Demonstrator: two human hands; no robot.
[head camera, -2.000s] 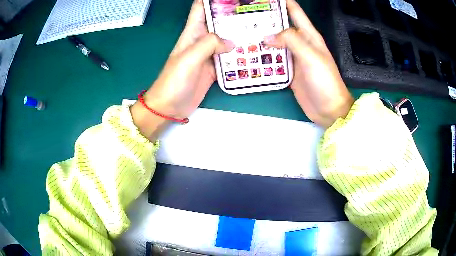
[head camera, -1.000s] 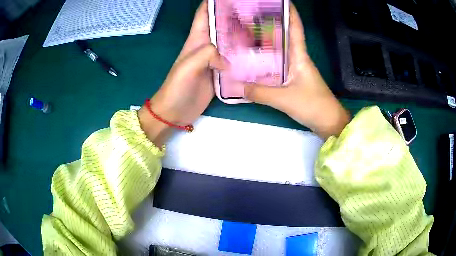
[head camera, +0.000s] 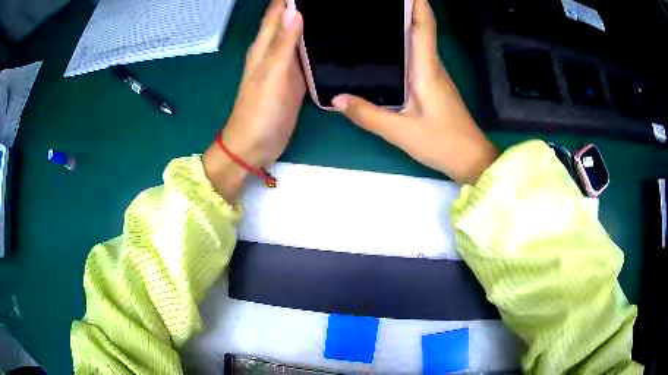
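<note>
A smartphone (head camera: 354, 55) with a pink-white case is at the top centre, its screen now black and its top cut off by the picture's edge. My left hand (head camera: 269, 91) holds its left side, the thumb along the edge. My right hand (head camera: 417, 117) holds its right side, the thumb at the lower edge of the screen. The phone is above the green mat, beyond the white sheet (head camera: 344, 209). A long black strip (head camera: 359, 282) lies across the white sheet between my forearms.
Two blue squares (head camera: 351, 338) lie below the strip. A smartwatch (head camera: 591, 171) lies by my right sleeve. Black foam trays (head camera: 505, 113) are upper right. A record sheet (head camera: 150, 33), pen (head camera: 145, 91) and blue-capped bottle (head camera: 61, 158) are left. A dark-edged strip (head camera: 253, 365) is at the near edge.
The phone screen has gone from lit pictures to pink blur to black. My left thumb has moved off the screen to the phone's edge. My right thumb has moved down to the lower left of the screen.
</note>
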